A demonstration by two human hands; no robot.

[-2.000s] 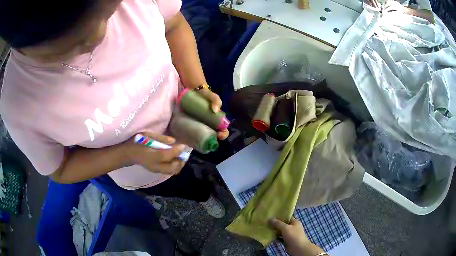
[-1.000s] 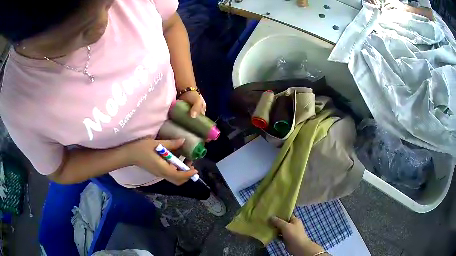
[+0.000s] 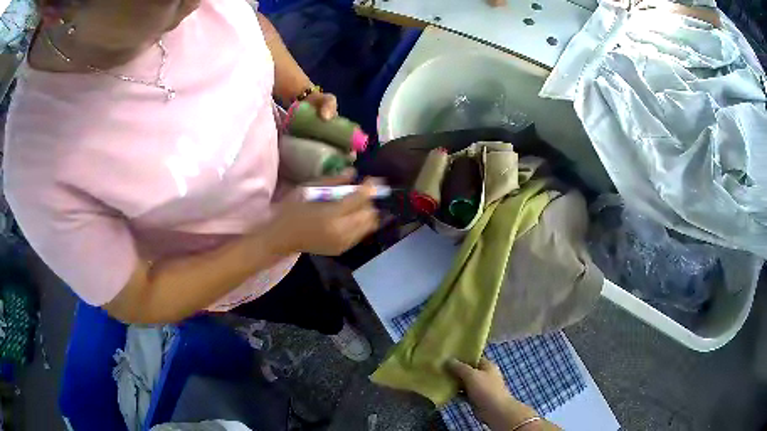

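Observation:
A garment with bright olive-green (image 3: pixel 458 311) and taupe (image 3: pixel 542 274) panels hangs from the trough edge over a checked cloth. My right hand (image 3: pixel 481 389) comes in from the bottom and pinches the olive panel's lower edge. My left hand is not in view. A beige cone with a red end (image 3: pixel 431 181) and a dark brown cone with a green end (image 3: pixel 463 189) lie side by side on the cloth at the garment's top. A person in pink holds an olive cone (image 3: pixel 324 128), a beige-grey cone (image 3: pixel 309 158) and a blurred marker pen (image 3: pixel 345 192).
The person in pink (image 3: pixel 168 151) stands at the left. A white board (image 3: pixel 404 269) lies beneath the checked cloth (image 3: pixel 538 370). The cream-white trough (image 3: pixel 656 324) holds clear bags. Pale cloth (image 3: pixel 673 126) drapes over it from a white table (image 3: pixel 471 25). A blue bin (image 3: pixel 84 362) is lower left.
The person's marker hand has moved right and up, towards the two lying cones. Their held cones have moved up slightly. The whole view has shifted a little. My right hand keeps its hold.

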